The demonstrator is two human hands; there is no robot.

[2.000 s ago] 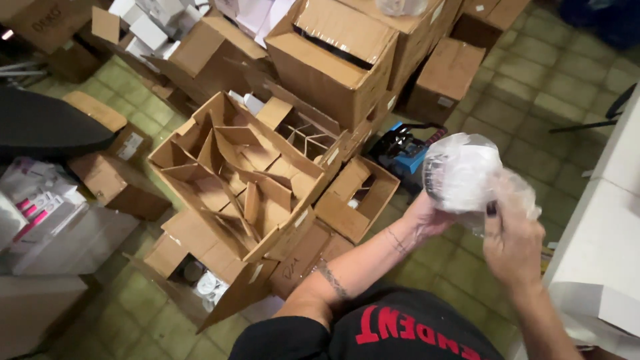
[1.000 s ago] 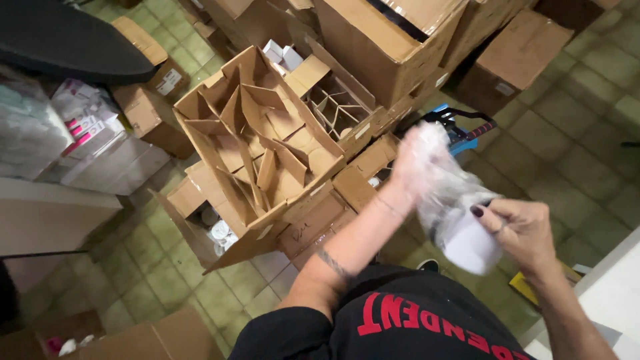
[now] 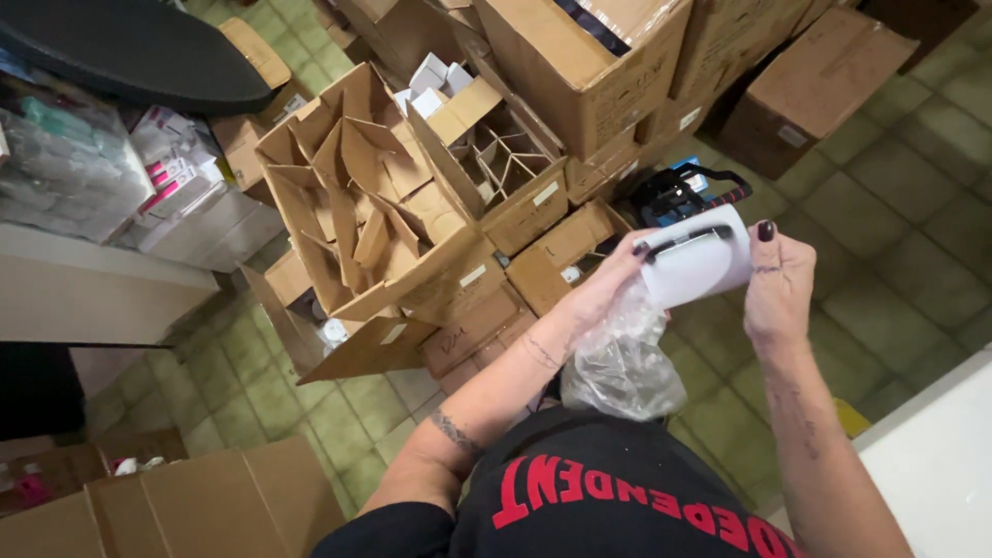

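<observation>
A white object with a black handle-like strip (image 3: pixel 701 271), its exact kind unclear, is held between my two hands at the right of centre. My left hand (image 3: pixel 612 275) grips its left side, and a crumpled clear plastic bag (image 3: pixel 624 360) hangs below that hand. The fingers of my right hand (image 3: pixel 779 283) pinch the object's right edge, thumb up. Left of my left hand stands an open cardboard box with cardboard dividers (image 3: pixel 457 283).
Stacked cardboard boxes (image 3: pixel 628 101) stand ahead, beside a smaller divided box (image 3: pixel 535 201) and a closed box (image 3: pixel 821 85). A black-handled blue item (image 3: pixel 690 190) lies beyond my hands. A white surface (image 3: pixel 930 457) is at the lower right; a large carton (image 3: pixel 209 504), lower left.
The clear bag was around the white object; now it hangs below my left hand and the object is bare. My right hand has moved up to the object's right edge.
</observation>
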